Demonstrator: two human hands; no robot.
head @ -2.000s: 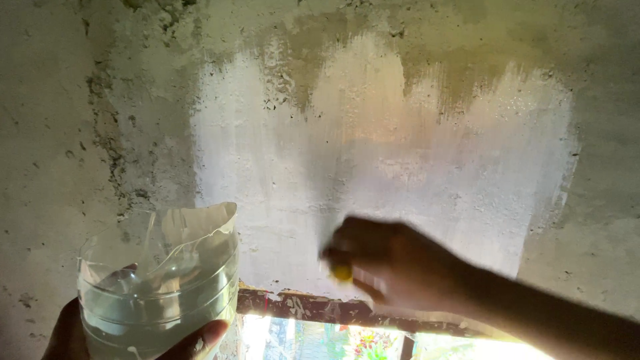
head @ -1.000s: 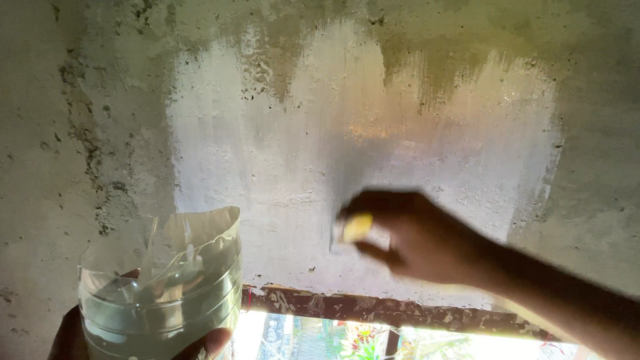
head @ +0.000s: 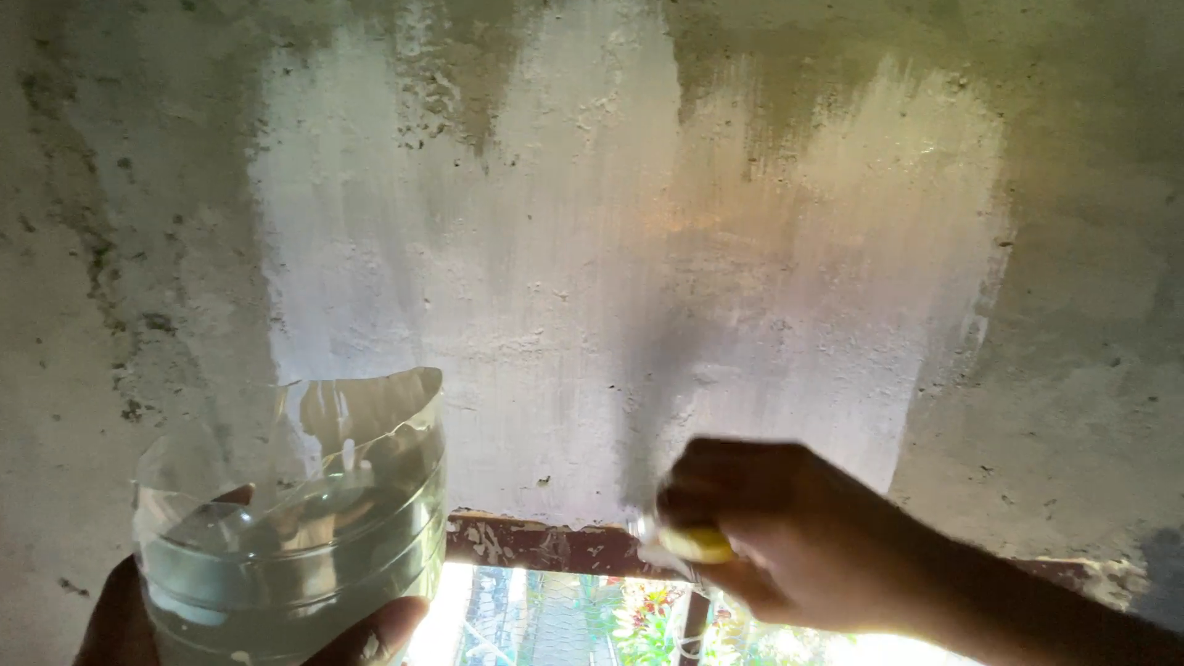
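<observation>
My left hand [head: 370, 634] holds a cut clear plastic container [head: 296, 555] at the lower left, its fingers wrapped around the sides; whitish liquid is inside and white drips mark the inner wall. At the lower right, my right hand [head: 749, 527] is closed on a tool with a yellow handle [head: 696, 544], probably a paintbrush; the fingers and blur hide much of it. Its pale end is close to the bottom edge of a white-coated patch [head: 555, 324] on the wall, just by the window frame.
Rough, stained plaster wall [head: 1091, 305] surrounds the white patch. Below it runs a dark reddish window frame [head: 527, 546] spotted with white. Wire mesh and plants [head: 647, 606] show through the bright opening.
My right hand has moved down the wall, from over the white patch to beside the window frame. The left hand still holds the container at the lower left.
</observation>
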